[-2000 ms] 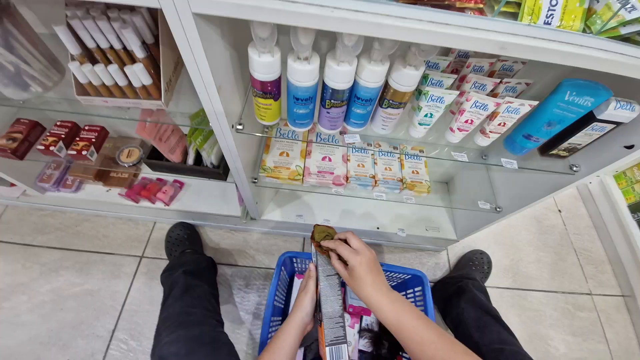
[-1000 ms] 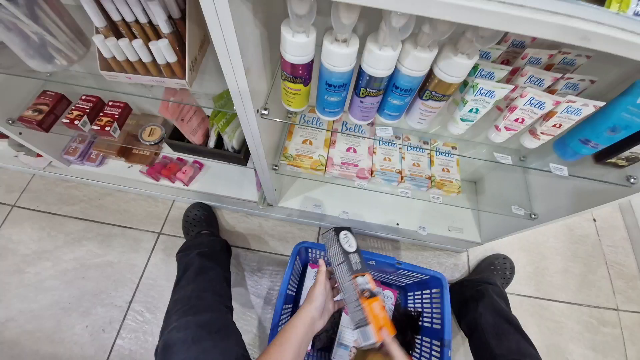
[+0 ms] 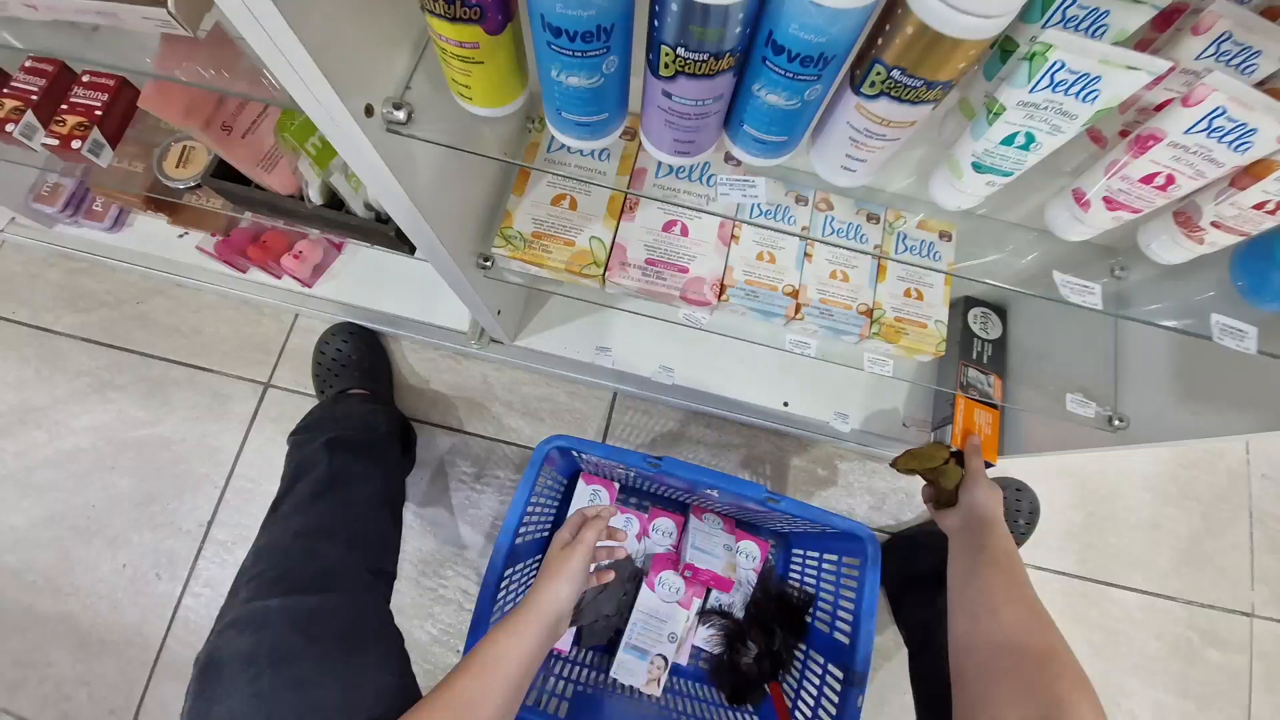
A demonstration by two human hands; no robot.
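My right hand (image 3: 968,490) grips the lower end of a black and orange Veet box (image 3: 980,365), which stands on the bottom shelf at the right, beside the row of Bella boxes. A crumpled brown-green cloth (image 3: 932,468) is also in this hand. Over the left side of the blue plastic basket (image 3: 865,600) hovers my left hand (image 3: 582,550), fingers apart, near a pink and white Veet box (image 3: 594,492). Whether it touches that box I cannot tell. Several Veet boxes (image 3: 655,625), a dark cloth (image 3: 608,600) and a black feathery duster (image 3: 750,640) lie in the basket.
Bella boxes (image 3: 665,235) line the lower glass shelf (image 3: 1040,395). Mousse bottles (image 3: 695,80) and Bella tubes (image 3: 1045,115) stand above. A white upright panel (image 3: 370,160) divides this cabinet from shelves with henna boxes (image 3: 92,115). My legs flank the basket on the tiled floor (image 3: 110,430).
The black and orange box, earlier held above the basket, is now at the bottom shelf on the right with my right hand. My left hand has come away from it. The view is closer to the shelves.
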